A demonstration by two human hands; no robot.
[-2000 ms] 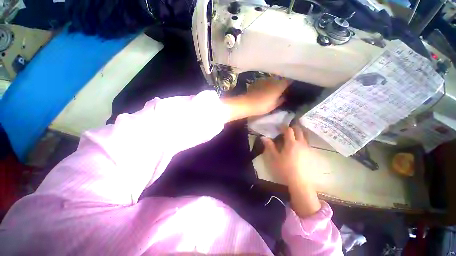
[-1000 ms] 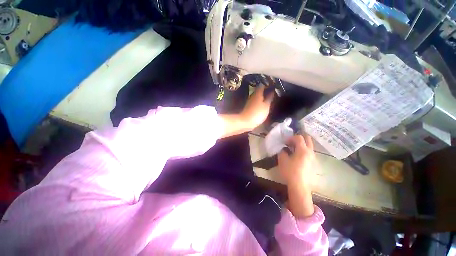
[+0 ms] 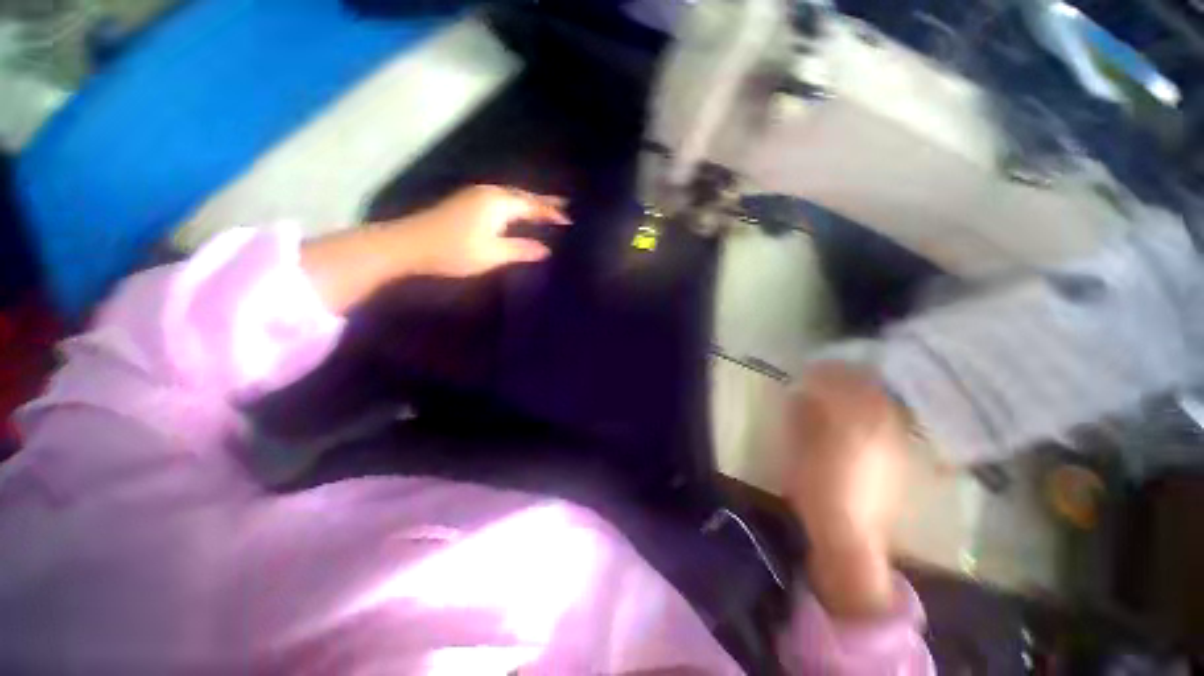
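Observation:
The large dark navy garment panel (image 3: 594, 343) covers the table left of and in front of the needle area and hangs into the lap. My left hand (image 3: 489, 231) lies on the panel left of the needle, fingers apart and pointing at it. My right hand (image 3: 845, 423) is blurred, over the table right of the panel, beside the printed sheet; I cannot tell its fingers or whether it holds anything. The yellow-green marked presser foot area (image 3: 646, 238) shows under the sewing machine head (image 3: 713, 119). The white piece is not clearly visible.
The printed sheet (image 3: 1043, 343) hangs by the machine arm. The orange (image 3: 1073, 494) sits at the table's right. A blue sheet (image 3: 198, 106) lies at upper left. A loose white thread (image 3: 755, 541) hangs at the front edge.
My left hand has moved left from beneath the machine arm onto the panel. My right hand has shifted slightly right. The white piece no longer shows clearly in it. The whole view has shifted and blurred.

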